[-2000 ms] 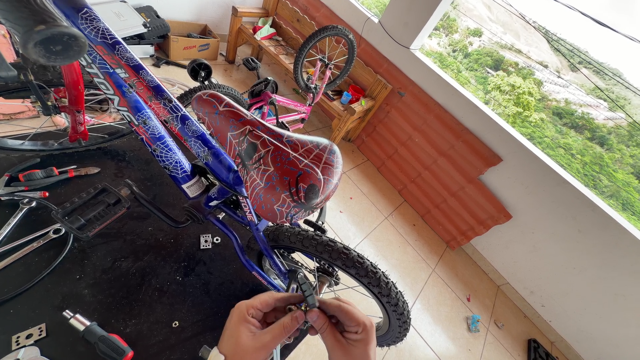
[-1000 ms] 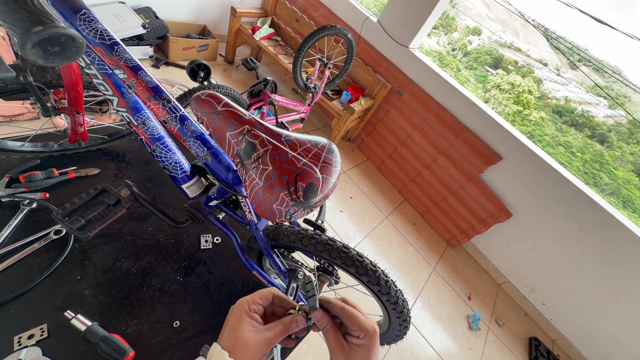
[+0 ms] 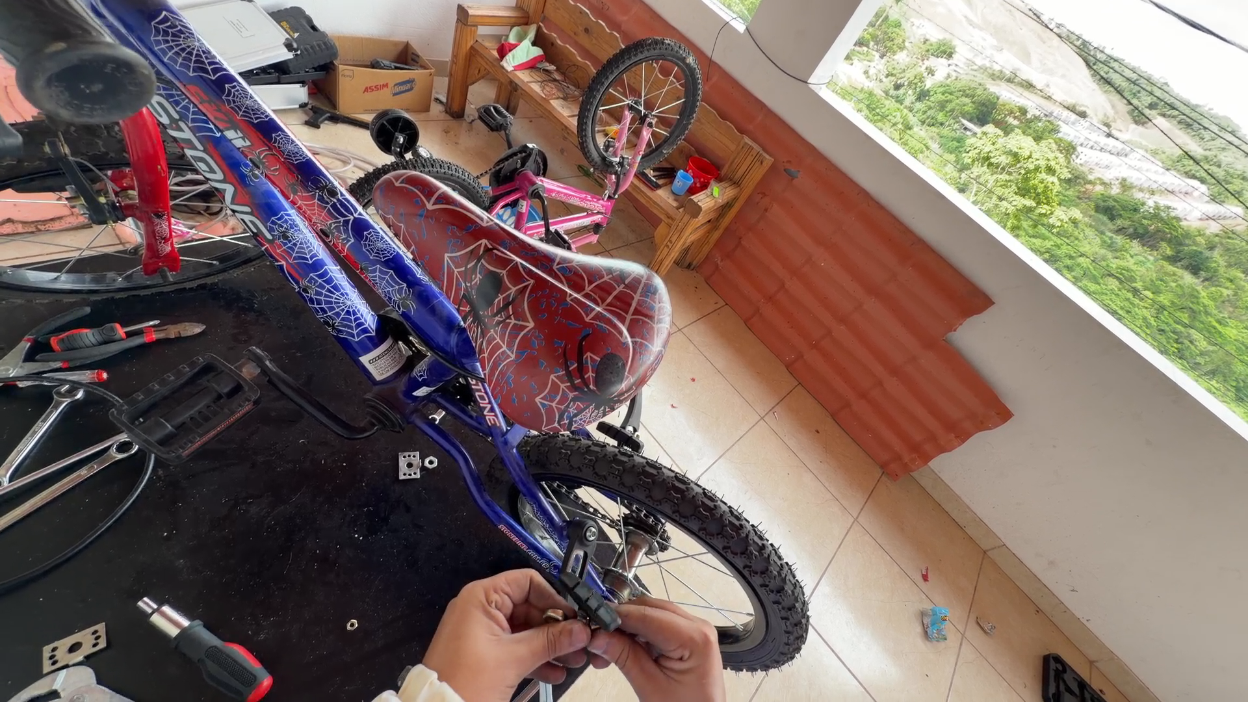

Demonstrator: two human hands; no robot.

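Observation:
In the head view my left hand and my right hand meet at the bottom middle, fingers closed around a black bicycle brake part, whose slotted arm points up. A small brass-coloured metal piece shows at my left fingertips. Just beyond my hands is the rear wheel of a blue child's bicycle with a red web-patterned saddle. What lies between my fingers is partly hidden.
The black table bears a nut driver, metal plates, a small nut, pliers and wrenches. A pedal juts out at the left. Beyond stand a pink bicycle, a wooden bench and a cardboard box.
My fingers have shifted slightly around the black brake part, and its slotted arm shows more clearly. Both hands stay beside the rear wheel.

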